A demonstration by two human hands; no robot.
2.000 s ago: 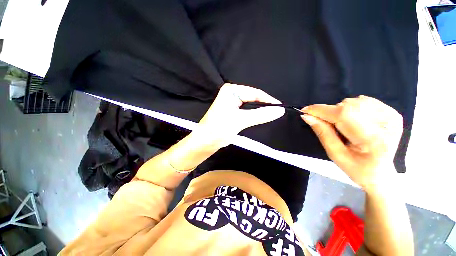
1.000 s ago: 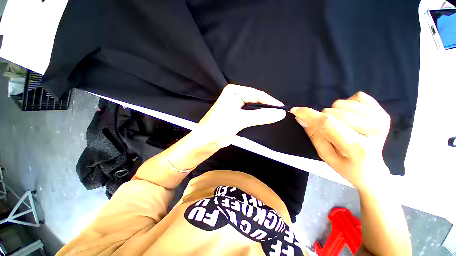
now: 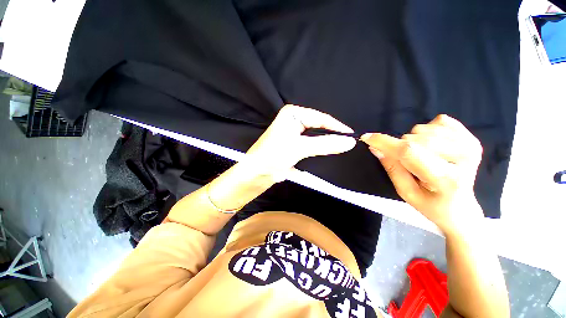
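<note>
A large black garment (image 3: pixel 347 62) lies spread over the white table, its near edge close to my lap. My left hand (image 3: pixel 298 140) pinches a doubled fold of the black cloth between thumb and fingers, just left of my right hand. My right hand (image 3: pixel 428 161) has its thumb and index fingertips together at the end of that fold, almost touching my left fingertips. A needle or thread cannot be made out at the fingertips, so what the right hand pinches is unclear.
The white table (image 3: pixel 540 124) shows at the right, with a blue-screened phone (image 3: pixel 552 37) and a small dark tool (image 3: pixel 560 177) on it. A black crate (image 3: pixel 56 115), heaped dark cloth (image 3: pixel 133 186), a red stool (image 3: pixel 425 289) and white stand legs (image 3: pixel 28 261) stand below.
My right hand has moved left, its fingertips now close against the left ones; the thin glint between them no longer shows. My left hand keeps its pinch on the fold.
</note>
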